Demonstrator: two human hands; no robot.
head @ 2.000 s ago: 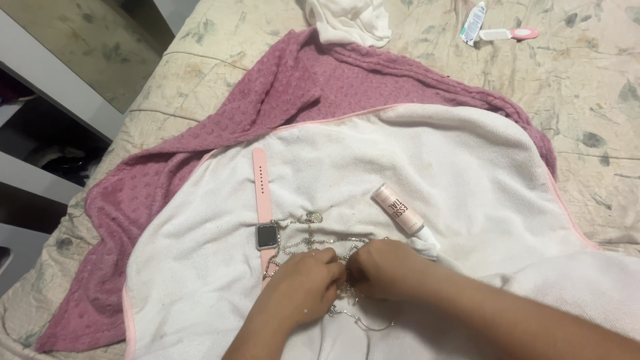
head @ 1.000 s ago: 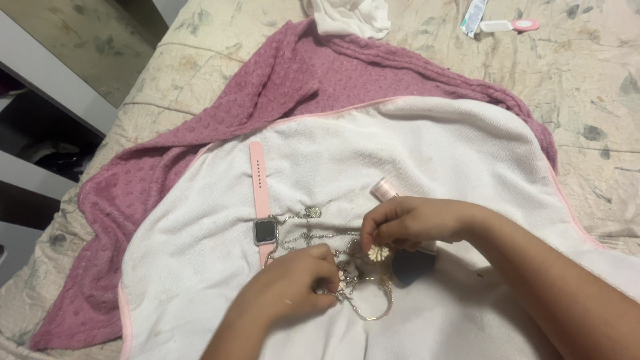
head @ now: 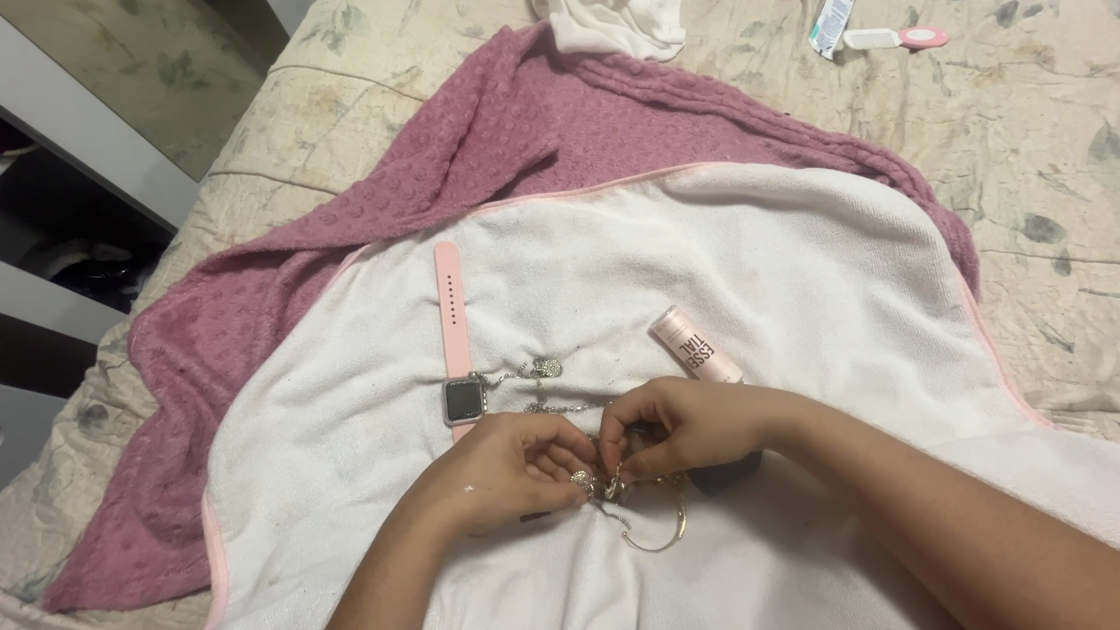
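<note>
My left hand [head: 516, 464] pinches a round, sparkly jewellery piece [head: 582, 479] between thumb and fingers. Close beside it, my right hand [head: 678, 426] grips a small metallic piece of jewellery [head: 616, 481] with thumb and forefinger. A gold-coloured open bangle [head: 681, 521] lies just below the hands on the white towel [head: 350, 455]. A silver chain with a round pendant [head: 548, 368] stretches above them to a smartwatch [head: 464, 400] with a pink strap. The pink tube [head: 696, 346], bearing writing, lies above my right hand. A dark object [head: 724, 475] is partly hidden under my right wrist.
Beneath the towel, a mauve dimpled blanket [head: 350, 214] spreads over a floral bedspread [head: 1032, 175]. A white cloth [head: 621, 26], a small packet or tube [head: 830, 26] and a pink-and-white comb [head: 897, 38] lie at the far side. Dark shelves [head: 79, 219] stand at left.
My right hand has moved left and down, beside my left hand. The flower-shaped piece it held one second ago is no longer plainly visible.
</note>
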